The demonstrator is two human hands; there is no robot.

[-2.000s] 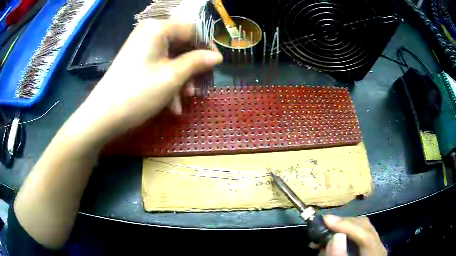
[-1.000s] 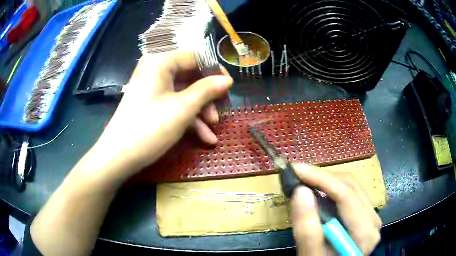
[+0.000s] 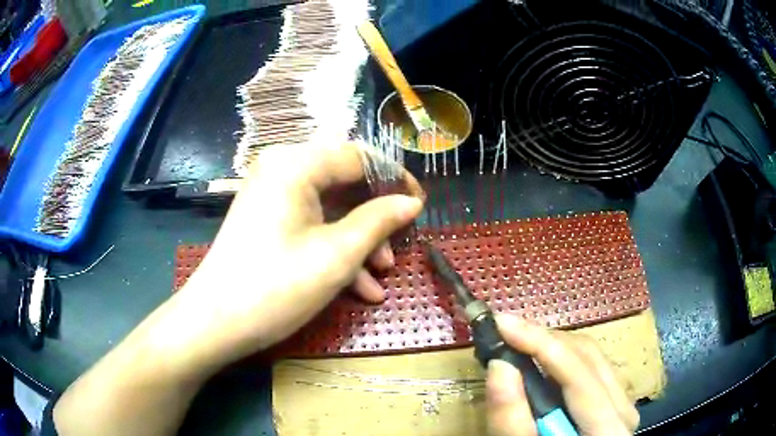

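A red-brown perforated board (image 3: 544,268) lies across the middle with rows of silvery dots. Several thin leads (image 3: 482,192) stand up from its back edge. My left hand (image 3: 315,230), bare, is over the board's left part and holds a bunch of leads (image 3: 383,157) upright between thumb and fingers. My right hand (image 3: 557,366) holds the soldering iron (image 3: 485,328) like a pen. The iron's tip is at the board's back rows, close to my left fingertips; whether it touches a lead is unclear. Thin silvery strands (image 3: 383,381) lie on the tan cardboard pad (image 3: 306,413) in front.
A blue tray (image 3: 17,200) and a black tray (image 3: 196,94), both with leads, stand at the left and back left. A metal cup (image 3: 459,111) with a brush (image 3: 387,55) is behind the board. A black fan (image 3: 587,106) is back right, a yellow sponge (image 3: 757,291) far right.
The iron has moved from over the cardboard to the board's back rows, beside my left fingers. The view has shifted, so the board and trays appear lower. My left hand still holds the leads.
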